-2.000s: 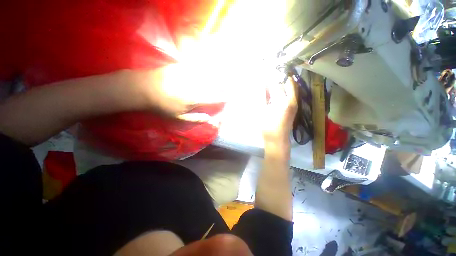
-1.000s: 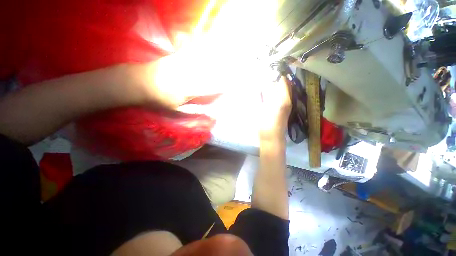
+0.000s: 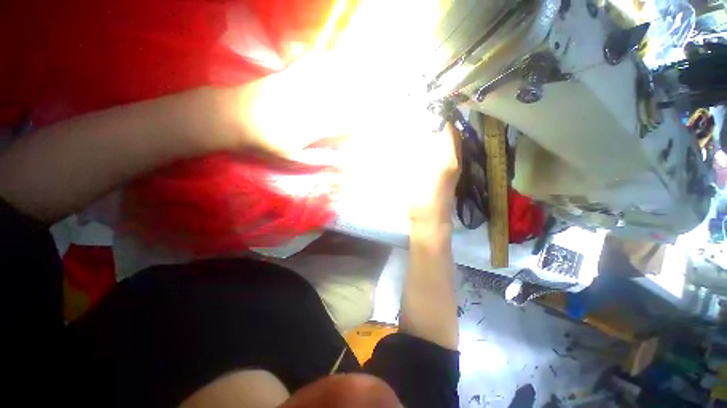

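Observation:
Bright red fabric [image 3: 143,56] covers the upper left of the view. Sheer, fluffy red tulle [image 3: 223,209] lies below my left forearm. My left hand [image 3: 287,119] reaches over the red fabric towards the needle area and is washed out by the lamp glare. My right hand [image 3: 434,163] is by the needle area of the cream sewing machine [image 3: 582,119], left of the dark-handled scissors [image 3: 472,179]. Its fingers are lost in the glare. The cloth at the needle and any grip on it are hidden by the white light.
A wooden ruler [image 3: 497,191] lies on the table right of the scissors. A red scrap [image 3: 524,217] is behind it. A printed square label [image 3: 561,259] is near the table edge. Scraps litter the pale floor [image 3: 498,343]. My dark-clothed lap is under the table edge.
The machine, ruler and scissors sit slightly further left in view. The red tulle has shifted a little left. My hands keep nearly the same place beside the needle area.

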